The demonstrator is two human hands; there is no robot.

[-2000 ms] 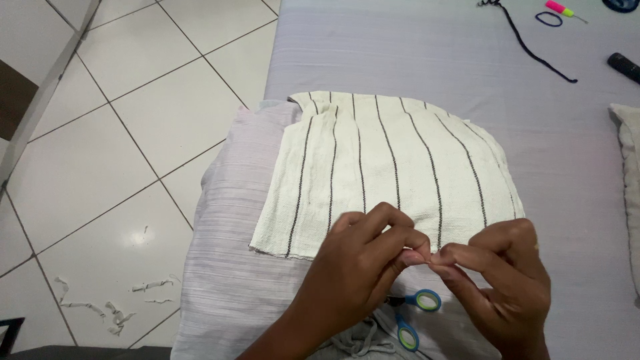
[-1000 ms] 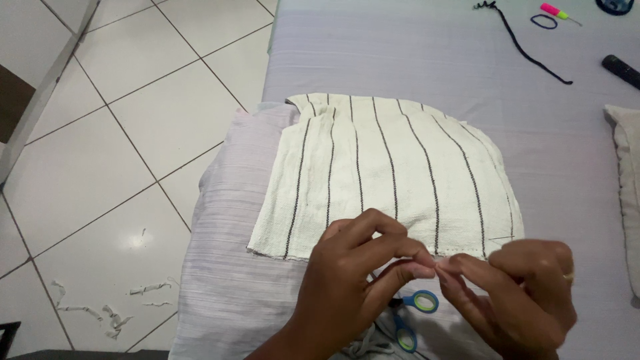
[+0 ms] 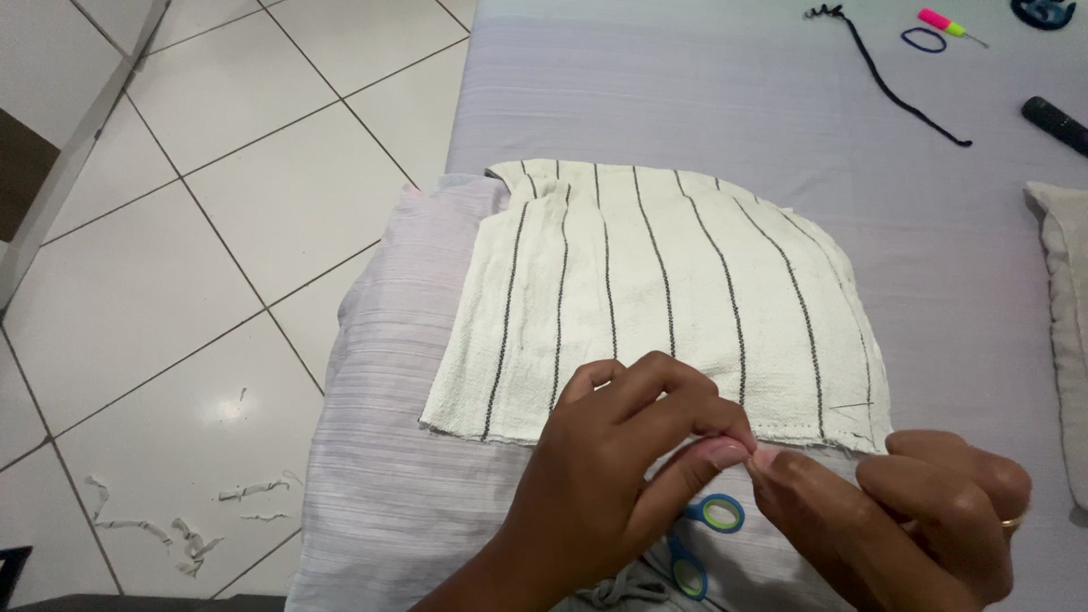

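Observation:
A white cloth with dark stripes (image 3: 680, 280) lies on the lilac bedding, its frayed lower edge just beyond my hands. My left hand (image 3: 637, 450) pinches thumb to index finger, and its fingertips meet those of my right hand (image 3: 884, 510), which wears a ring. Whatever may be between the fingertips is too small to tell. A thin needle or pin (image 3: 852, 405) rests on the cloth near its lower right corner. Scissors with blue and green handles (image 3: 687, 568) lie beneath my hands, partly hidden, their blades out of sight.
Beyond the cloth are a black cord (image 3: 892, 93), a dark blue elastic band (image 3: 924, 40), a pink and yellow handled tool (image 3: 943, 22) and a black remote control (image 3: 1056, 123). Beige fabric (image 3: 1069, 340) lies at the right. Fabric scraps (image 3: 195, 544) are on the tiled floor at left.
The needle or pin on the cloth's lower right, visible one second ago, is covered by my right hand in the oldest frame. My right hand has moved slightly down and right; the fingertips still meet.

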